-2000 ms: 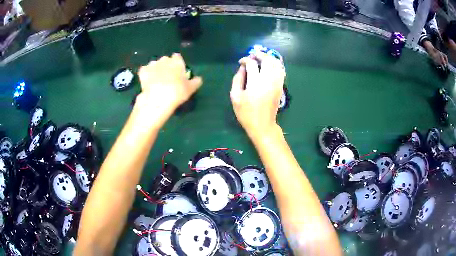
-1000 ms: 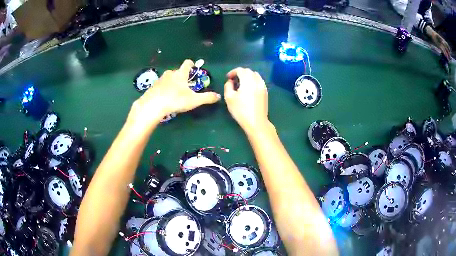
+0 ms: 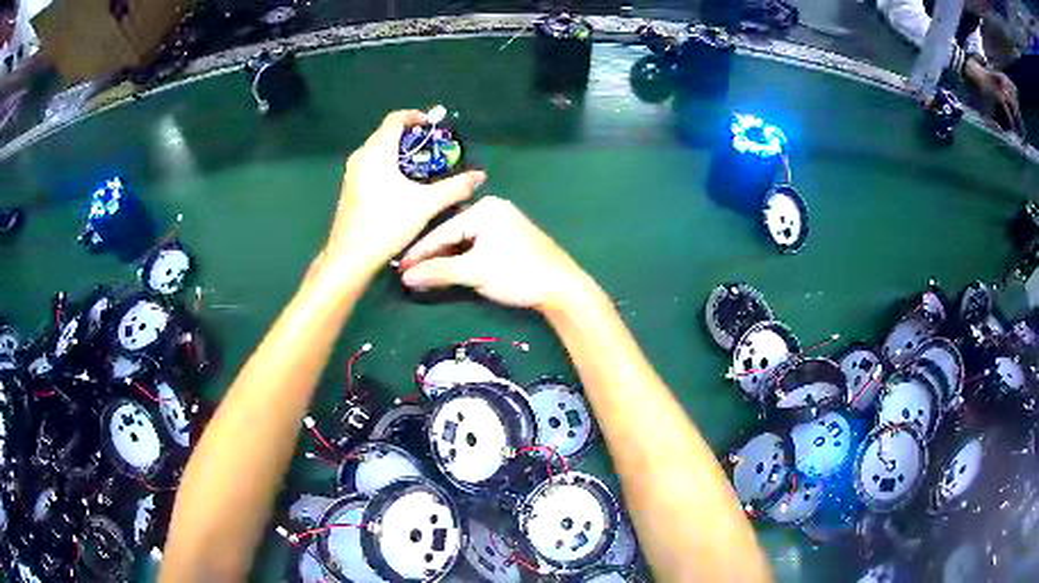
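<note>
My left hand (image 3: 382, 194) is closed around a black housing, its round blue circuit board (image 3: 431, 153) facing up, unlit. A pale lead with a small white end piece (image 3: 436, 114) loops over the board. My right hand (image 3: 490, 253) is just below and right of it, thumb and fingers pinched on a small red lead or plug (image 3: 403, 264). A dark rim shows under these fingers, mostly hidden. A housing glowing blue (image 3: 758, 137) stands to the right, with a white-faced base cover (image 3: 785, 218) beside it on a lead.
Heaps of base covers lie near centre (image 3: 469, 433), left (image 3: 135, 435) and right (image 3: 891, 465). Another blue-lit housing (image 3: 105, 203) stands left. Dark housings (image 3: 564, 51) stand along the far metal rail (image 3: 387, 38). A person's hand (image 3: 1000, 93) shows at upper right.
The lit housings and the far housings have shifted right in view. My left hand is higher with its housing. My right hand has moved left and down and now pinches the red lead.
</note>
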